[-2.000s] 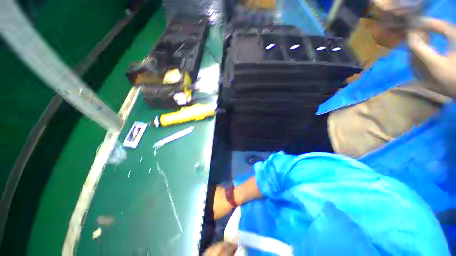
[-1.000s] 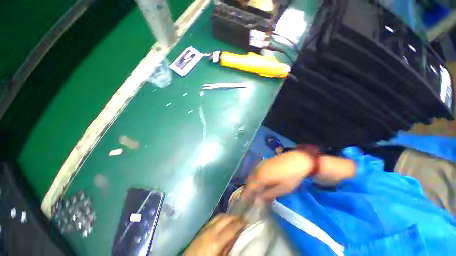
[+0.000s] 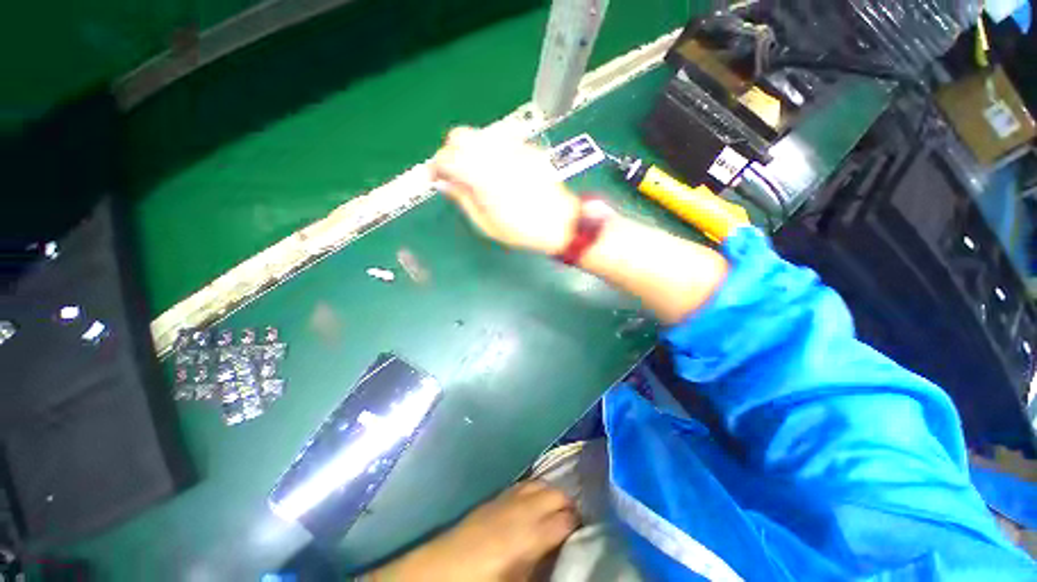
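A phone unit (image 3: 358, 447) lies on the glossy green bench (image 3: 489, 438) with bright glare on its face. My right hand (image 3: 506, 188), with a red band at the wrist, reaches over the bench to its pale far edge. It is overexposed, and I cannot tell whether it holds anything. My left hand (image 3: 529, 529) is low at the bottom, by my lap below the bench edge; its fingers are partly hidden. Small dark shiny modules (image 3: 233, 373) lie grouped in rows left of the phone. A small white piece (image 3: 381, 274) and a dull brownish piece (image 3: 413, 267) lie further back.
A yellow electric screwdriver (image 3: 688, 205) lies behind my right forearm, next to a white card with a dark centre (image 3: 577, 156). A dark box (image 3: 711, 119) stands behind it. Black trays are at the left (image 3: 85, 387) and stacked at the right (image 3: 910, 239). A pale post (image 3: 566, 57) rises at the far edge.
My right hand has moved from my lap out over the bench to its far edge. My left hand stays low. The view has turned left, showing more of the phone, modules and left tray.
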